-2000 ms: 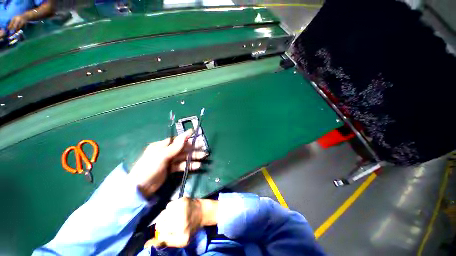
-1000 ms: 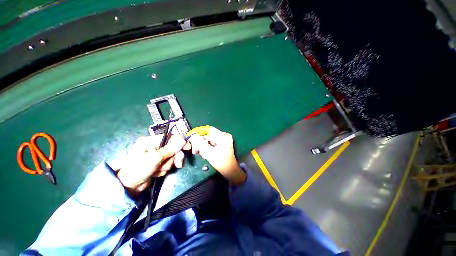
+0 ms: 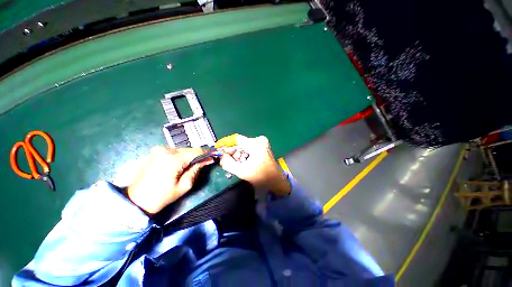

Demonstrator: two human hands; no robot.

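The grey metal fixture point(image 3: 190, 120) lies flat on the green bench, its rectangular window at the far end and its ribbed slots nearer me. My left hand point(image 3: 167, 176) is just in front of it, closed on a black cable point(image 3: 203, 158) between thumb and fingers. My right hand point(image 3: 251, 162) meets it at the cable's end and pinches fine inner wires. A yellow-orange tool point(image 3: 226, 141) shows in part at my right hand; the rest of it is hidden. Many parallel black cables point(image 3: 205, 216) lie at the bench edge below my hands.
Orange-looped scissors point(image 3: 33, 157) lie at the left on the bench point(image 3: 269, 84). The conveyor rail point(image 3: 112, 22) runs along the far side. A large black mass of hanging cables point(image 3: 426, 67) is at the right, above a metal frame foot point(image 3: 365, 154) and grey floor with yellow lines.
Two seconds ago my right hand was low near my lap; it is now up beside my left hand. The cable that lay across the fixture is now off it, held in front.
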